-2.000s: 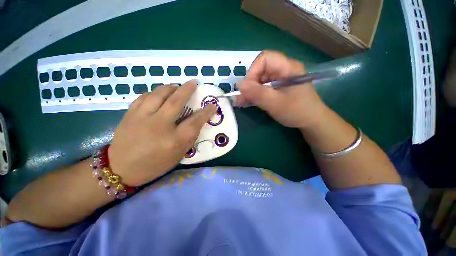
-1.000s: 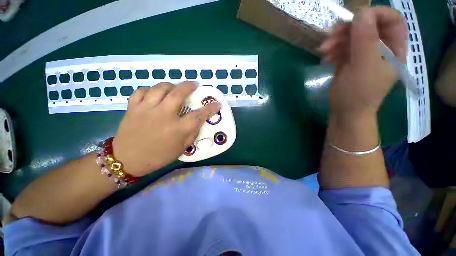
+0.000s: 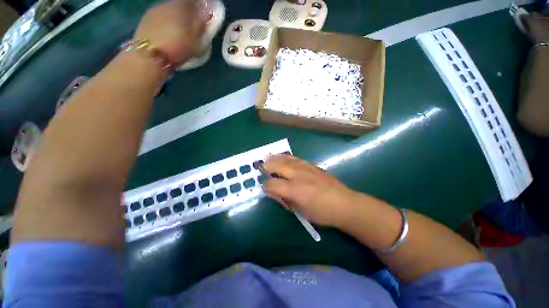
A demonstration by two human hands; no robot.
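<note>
My left hand [image 3: 174, 30] is stretched to the far side at the top left, blurred. It is at off-white housings [image 3: 212, 24], partly hidden by it; whether its fingers grip one cannot be told. My right hand [image 3: 307, 189] holds the tweezers [image 3: 306, 224] at the right end of the windowed adhesive strip [image 3: 207, 177]. The tweezers' tips are near its last windows, partly covered by my fingers. The strip lies slanted on the green surface.
An open carton [image 3: 322, 123] of small white-clear parts stands beyond the strip. Housings [image 3: 248, 42] lie behind it and at far left. Stacked spare strips [image 3: 475, 108] lie at right. Another person's arm [image 3: 534, 84] shows at the right edge.
My left hand has moved from the near housing to the far side; no housing lies in front of me now. My right hand has come from the carton to the strip's right end. The view has shifted.
</note>
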